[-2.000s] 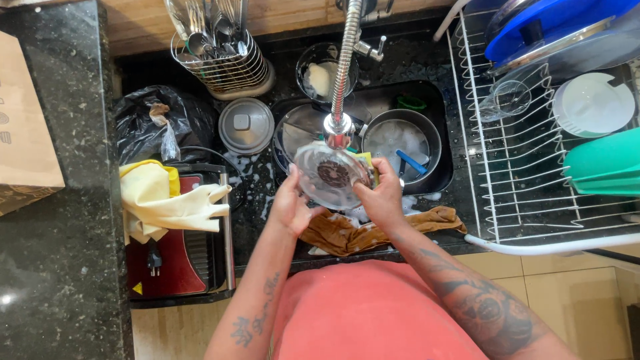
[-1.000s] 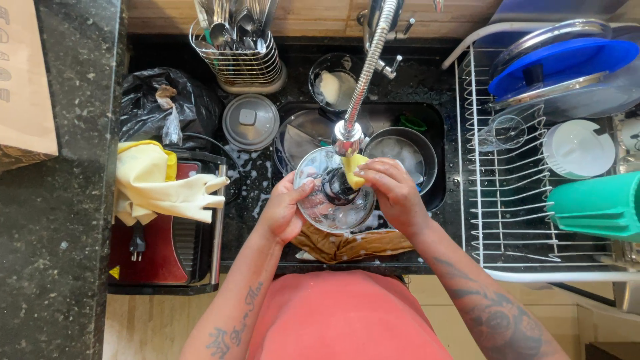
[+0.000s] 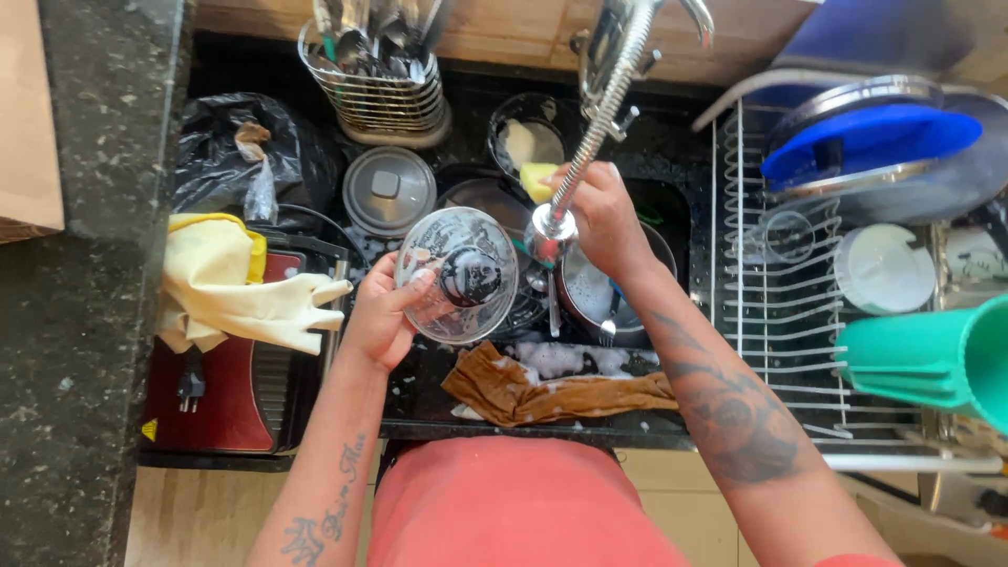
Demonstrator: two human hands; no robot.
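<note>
Soapy glass lid (image 3: 429, 315) with a black knob is gripped at its left rim by my left hand (image 3: 390, 311), over the sink's left part. My right hand (image 3: 602, 216) holds a yellow sponge (image 3: 537, 182) behind the spring faucet (image 3: 551, 228), close to a round bowl (image 3: 543, 130) with a pale lump in it. Below my right hand a pot (image 3: 583, 287) with suds and cutlery stands in the sink, partly hidden by the hand and faucet. A wet brown cloth (image 3: 535, 390) lies along the sink's front edge.
Left are a lidded grey container (image 3: 389, 191), a cutlery basket (image 3: 382, 102), a black plastic bag (image 3: 236, 157) and pale rubber gloves (image 3: 236, 276) over a red-and-black appliance (image 3: 228, 394). A white dish rack (image 3: 787, 346) at right holds a blue lid (image 3: 874, 142) and a green container (image 3: 921, 358).
My right hand has moved from the lid up toward the back bowl, still holding the sponge. My left hand has carried the lid leftward, away from the faucet.
</note>
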